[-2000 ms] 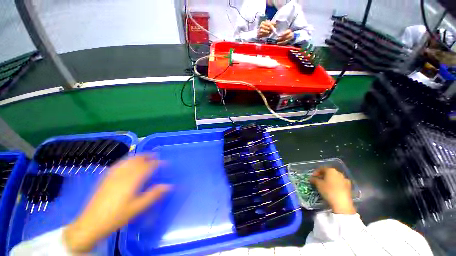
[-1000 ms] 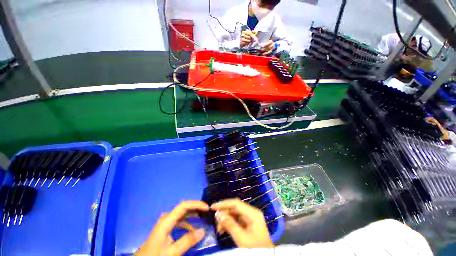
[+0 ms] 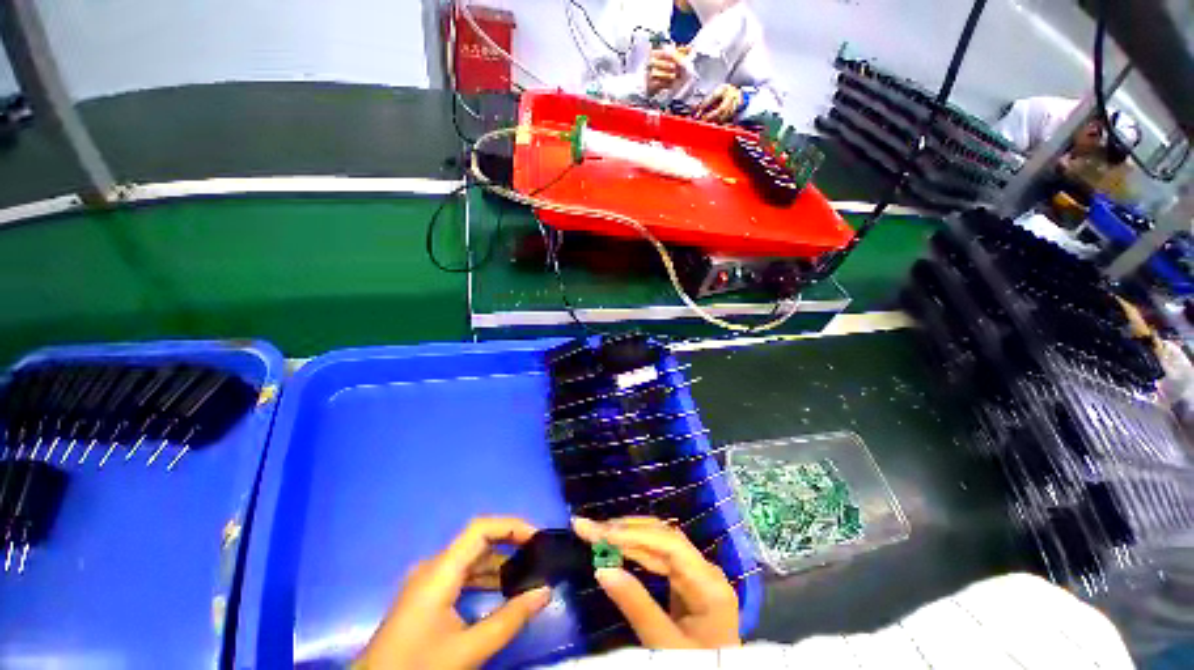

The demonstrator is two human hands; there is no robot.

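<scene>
My left hand [image 3: 458,605] holds a black plastic housing [image 3: 545,560] over the lower part of the middle blue tray [image 3: 419,452]. My right hand [image 3: 665,584] holds a small green circuit board [image 3: 606,556] between thumb and finger at the housing's right end. Whether the board touches the housing is hard to tell. A row of black housings [image 3: 629,452] with thin metal pins lies along the tray's right side. A clear plastic box of green boards [image 3: 801,508] sits to the right of the tray.
Another blue tray [image 3: 118,524] with housings is at left. Across the bench are a red tray [image 3: 707,216] with a white syringe [image 3: 644,155], a looping hose, and a control box [image 3: 733,274] beneath. Stacked black trays [image 3: 1048,340] stand at right. A white-coated person [image 3: 701,66] sits opposite.
My right hand has left the clear box and come to my left hand over the middle tray. The housing and green board now show between my fingers. The camera view has shifted.
</scene>
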